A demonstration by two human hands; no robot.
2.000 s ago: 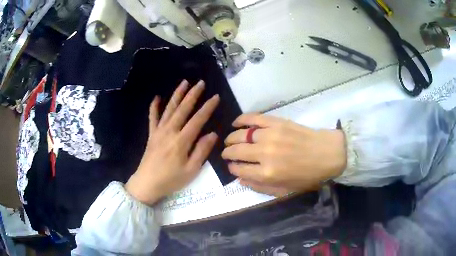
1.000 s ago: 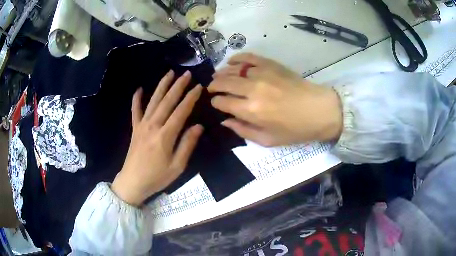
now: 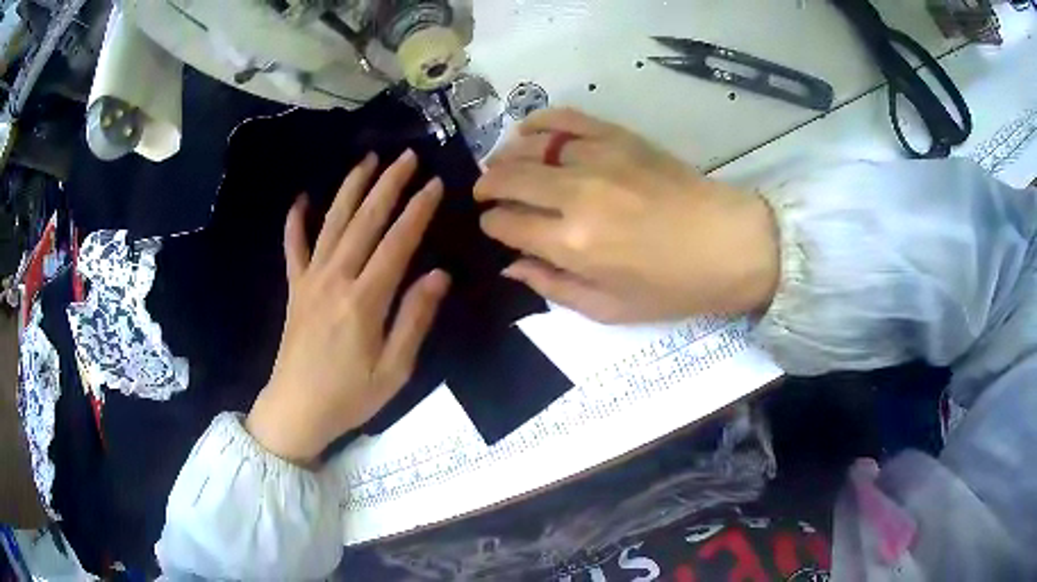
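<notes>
A large black fabric garment (image 3: pixel 182 296) with white lace pieces (image 3: pixel 119 324) lies over the left of the machine table. Its right edge runs up to the presser foot (image 3: pixel 441 123) of the sewing machine (image 3: pixel 284 51). My left hand (image 3: pixel 347 301) lies flat on the fabric with its fingers spread. My right hand (image 3: pixel 614 222) is at the fabric's right edge, just below the presser foot, with its fingertips on the cloth. Whether they pinch it is hard to tell. A squared black fabric end (image 3: pixel 509 387) lies below my right hand, over the printed ruler.
Thread snips (image 3: pixel 745 74) lie on the machine bed at the upper right, with black-handled scissors (image 3: pixel 930 114) right of them. A round metal disc (image 3: pixel 525 100) is beside the presser foot. Greyish plastic or thread (image 3: pixel 682 477) hangs under the table's front edge.
My right hand has moved up from the lower edge of the fabric to near the presser foot. The squared fabric end now shows below it. The whole view has shifted.
</notes>
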